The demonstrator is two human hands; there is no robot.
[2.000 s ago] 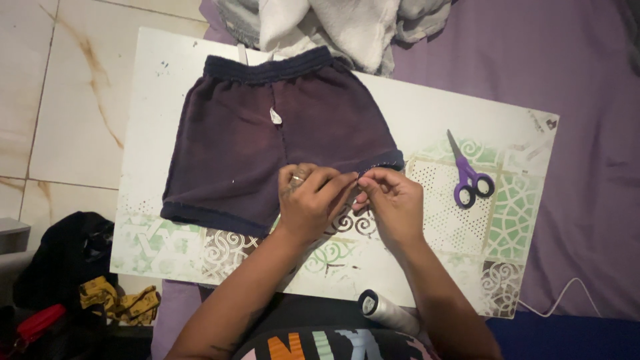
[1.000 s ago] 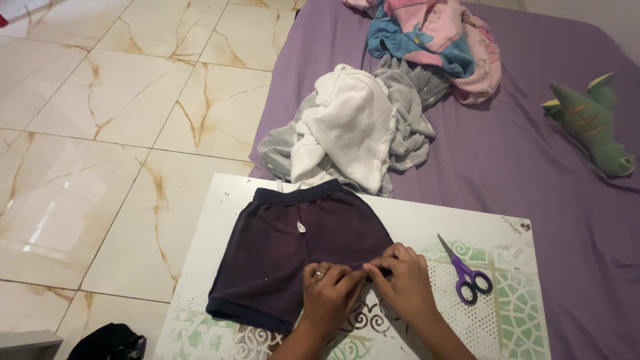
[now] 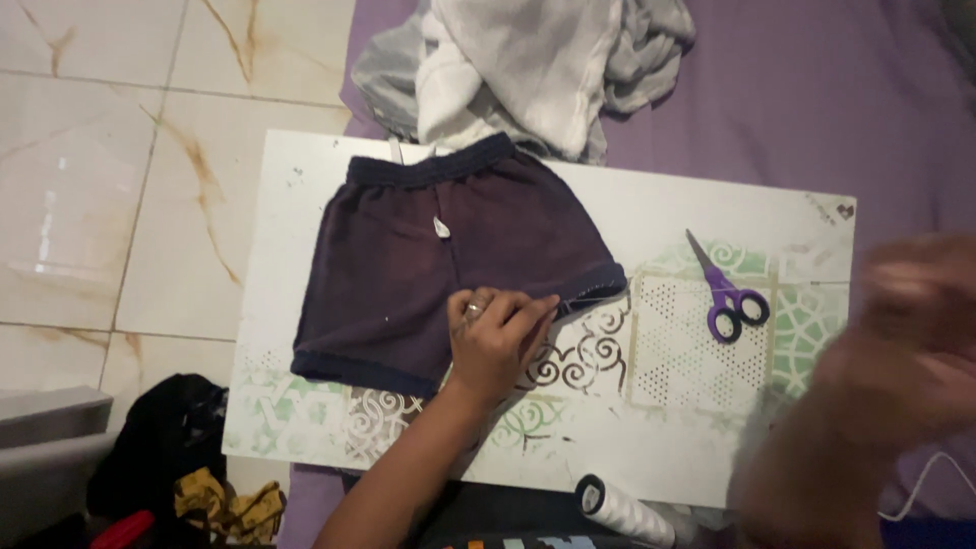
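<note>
Dark purple-brown shorts (image 3: pixel 381 282) with navy waistband and hems lie flat on a white stencilled board (image 3: pixel 686 465). My left hand (image 3: pixel 496 328), wearing a ring, pinches the hem of the leg opening at the right. White stitches show along that hem. From there a thin thread (image 3: pixel 656 296) runs taut to the right, over the purple-handled scissors (image 3: pixel 720 293), toward my right hand (image 3: pixel 923 297). That hand is raised at the right edge and blurred, so its fingers and any needle in them cannot be made out. A spool of white thread (image 3: pixel 633 515) lies by the board's near edge.
Rumpled white and grey cloths (image 3: pixel 526 69) touch the board's far edge on a purple sheet (image 3: pixel 762 91). At the lower left are black fabric (image 3: pixel 160 450), a yellow patterned cloth (image 3: pixel 229 507) and a red object (image 3: pixel 122 530). A white cord (image 3: pixel 926 476) lies at the lower right.
My right hand has moved from beside my left hand at the hem far out to the right, and the thread now stretches between them. My left hand stays at the hem.
</note>
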